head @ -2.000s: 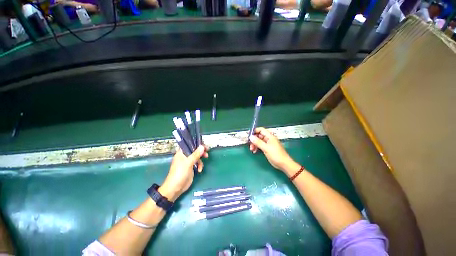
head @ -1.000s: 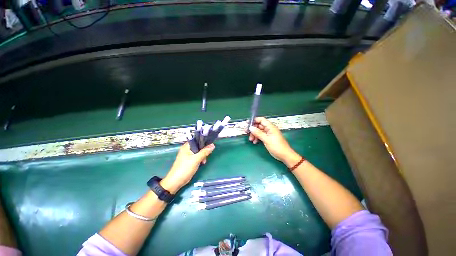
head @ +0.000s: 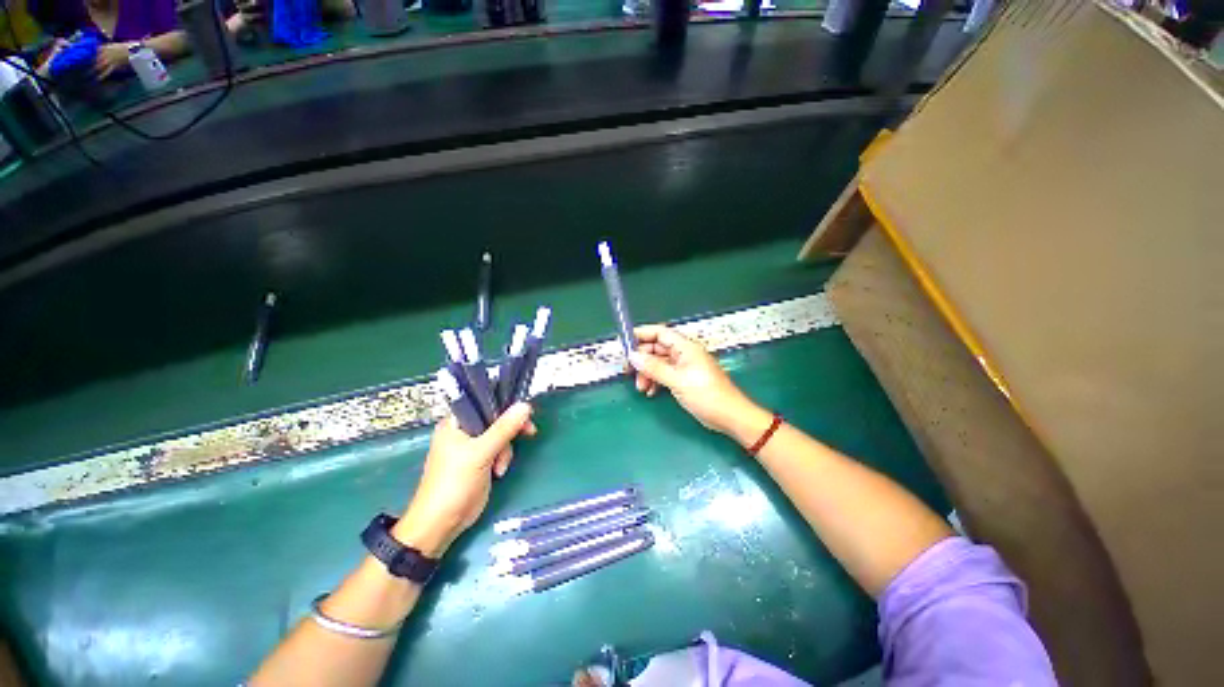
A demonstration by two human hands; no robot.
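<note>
My left hand (head: 470,463) is closed around the lower ends of a bunch of pens (head: 486,373). Their dark bodies fan out and their white ends point up and away. My right hand (head: 681,373) pinches a single pen (head: 615,298) near its lower end, white end up, above the pale edge rail. A small row of several pens (head: 575,537) lies on the shiny green worktop (head: 269,537) between my forearms, white ends to the left.
The green conveyor belt (head: 376,309) lies beyond the chipped pale edge rail (head: 322,419). It carries two single pens, one at the left (head: 261,337) and one behind the bunch (head: 485,290). A large open cardboard carton (head: 1060,228) stands at right. A person's arm (head: 128,57) shows at top left.
The pens on the belt have shifted left in the picture, and the leftmost one is gone from view. The bunch in my left hand has turned and fanned out. The right hand's pen tilts more to the left.
</note>
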